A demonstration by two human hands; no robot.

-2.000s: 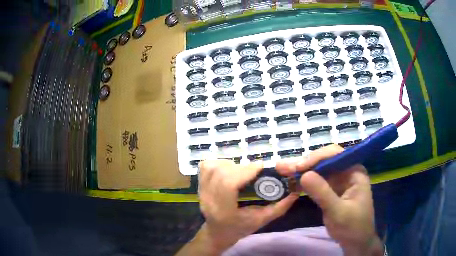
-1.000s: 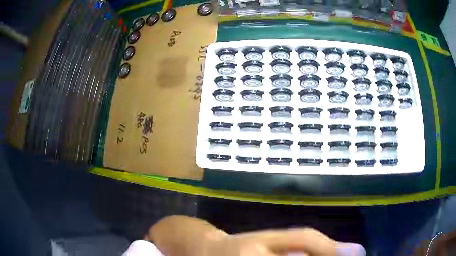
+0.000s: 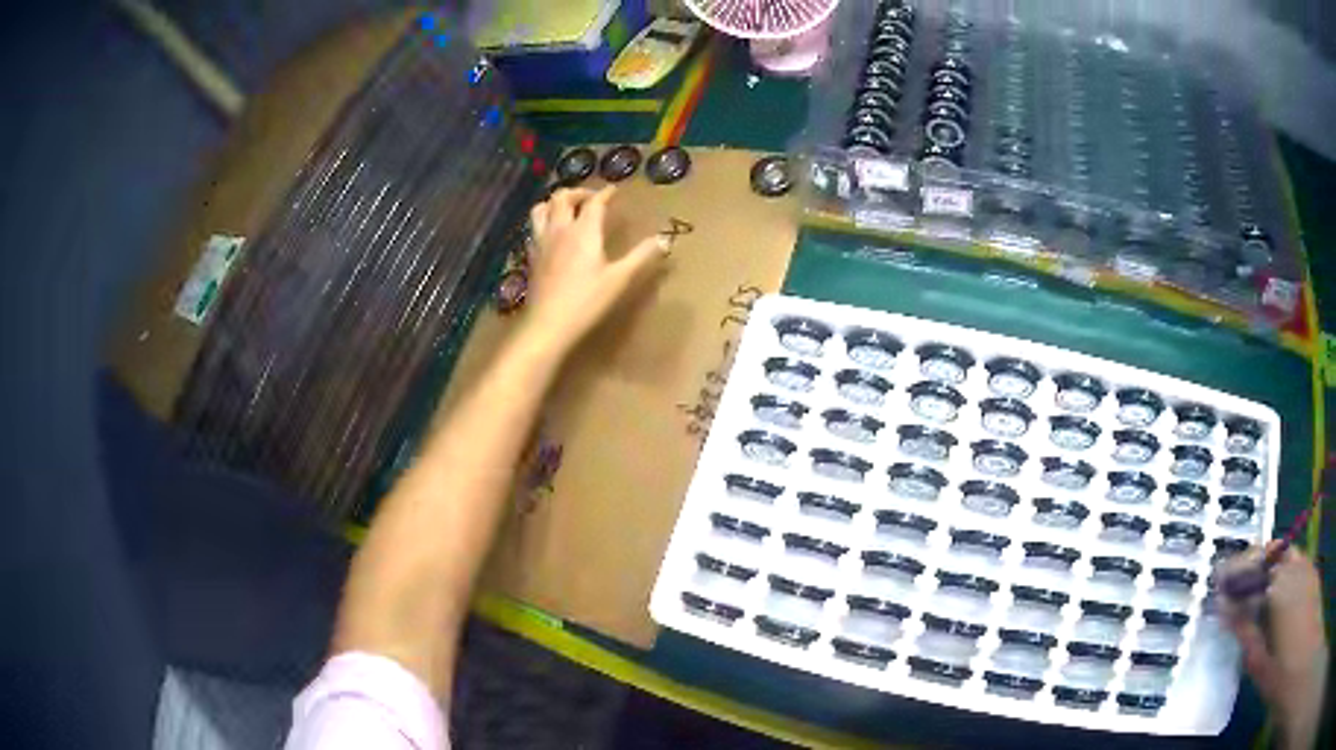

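Note:
My left hand (image 3: 579, 267) is over the top-left part of the brown cardboard sheet (image 3: 586, 498), thumb apart from its fingers. No part shows in it; its fingertips cover some of the left edge. Loose round black components (image 3: 668, 164) lie along the sheet's top edge, and one (image 3: 513, 289) lies just left of my hand. The white slotted tray (image 3: 1223, 645) holds rows of these components on edge. My right hand (image 3: 1278, 627), at the tray's right edge and partly blurred, is closed around the wired tool (image 3: 1244, 577), whose red lead runs up right.
Stacked clear trays (image 3: 337, 279) stand in a carton at left. Clear trays (image 3: 1070, 147) behind the white tray hold black parts in some columns. A pink fan (image 3: 788, 52), a blue-and-yellow box (image 3: 550, 44) and a small yellow-white device (image 3: 655, 56) are at the back.
My left hand has reached up and left onto the cardboard. My right hand has come into view at the right with the tool. The view has shifted, showing more of the back of the bench.

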